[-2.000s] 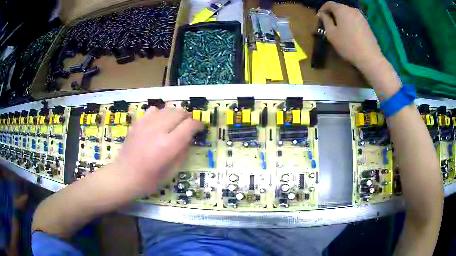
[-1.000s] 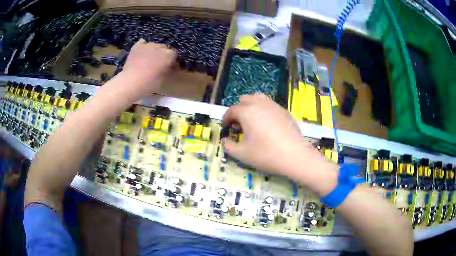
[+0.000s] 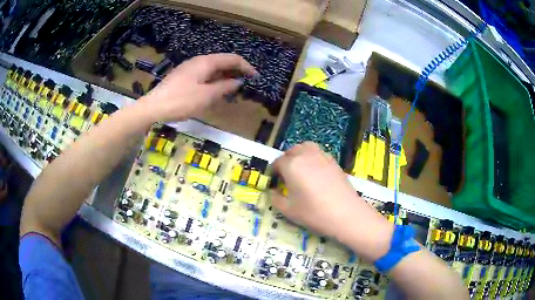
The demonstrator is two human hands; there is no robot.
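Note:
My left hand [image 3: 202, 85] is over the cardboard box of black-purple capacitors [image 3: 205, 35], its thumb and forefinger curled toward each other. Whether a capacitor is between them is unclear. My right hand [image 3: 317, 190], with a blue wrist strap, is low over the top edge of a circuit board [image 3: 232, 202] in the row. Its fingertips are beside the yellow and orange parts, and the hand hides what is under it. Boards to its left carry yellow blocks, black top-edge blocks and small blue parts.
Behind my right hand is a black tray of small green parts [image 3: 314, 123]. Right of it, yellow-tailed metal strips [image 3: 366, 155] lie in a cardboard box [image 3: 434, 140] with black parts. A green bin [image 3: 493, 135] stands far right. A coiled blue cord [image 3: 449, 55] hangs across. The silver conveyor rail [image 3: 152, 252] runs nearest me.
My left hand left the boards for the capacitor box and then shifted right there. My right hand came from the right-hand box to the boards. The view has turned and shifted.

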